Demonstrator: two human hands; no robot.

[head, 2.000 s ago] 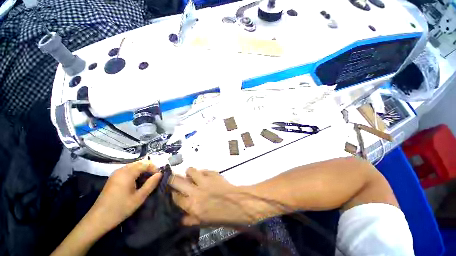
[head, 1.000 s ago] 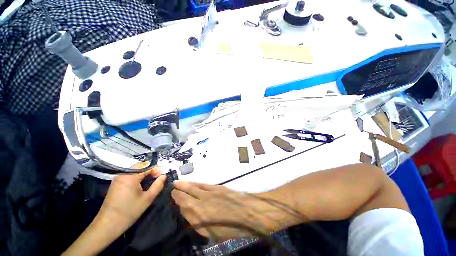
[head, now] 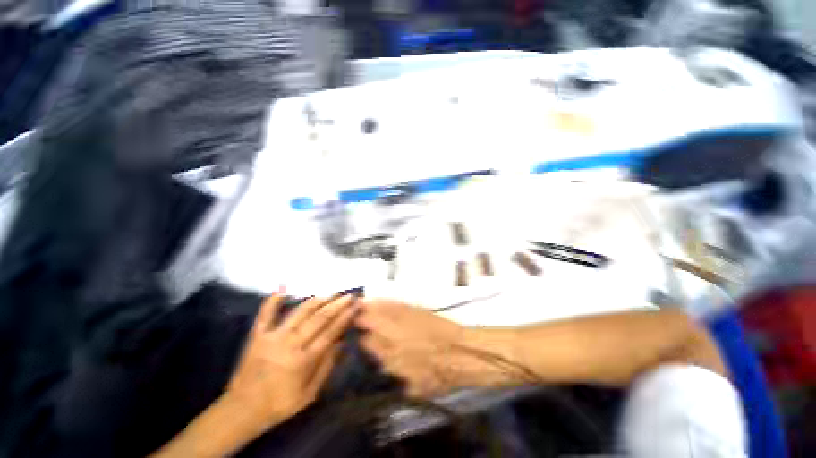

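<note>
The frame is blurred. Black shell fabric (head: 206,335) lies at the front edge of the white sewing machine (head: 429,116), below the presser foot area (head: 358,241). My left hand (head: 291,358) lies on the fabric with its fingers spread. My right hand (head: 412,344) is beside it, touching the fabric near its edge; its fingertips are partly hidden, so its hold cannot be told. The needle is too blurred to make out.
Several small brown pieces (head: 484,264) and black thread snips (head: 570,254) lie on the bed. A parts tray (head: 716,259) is at the right end. A blue bin (head: 750,385) and a red stool (head: 787,331) are at the right. Checked fabric (head: 197,72) is heaped behind.
The view has shifted and blurred. My left hand has gone from pinching the fabric edge to lying spread on it. More black fabric shows left of my hands.
</note>
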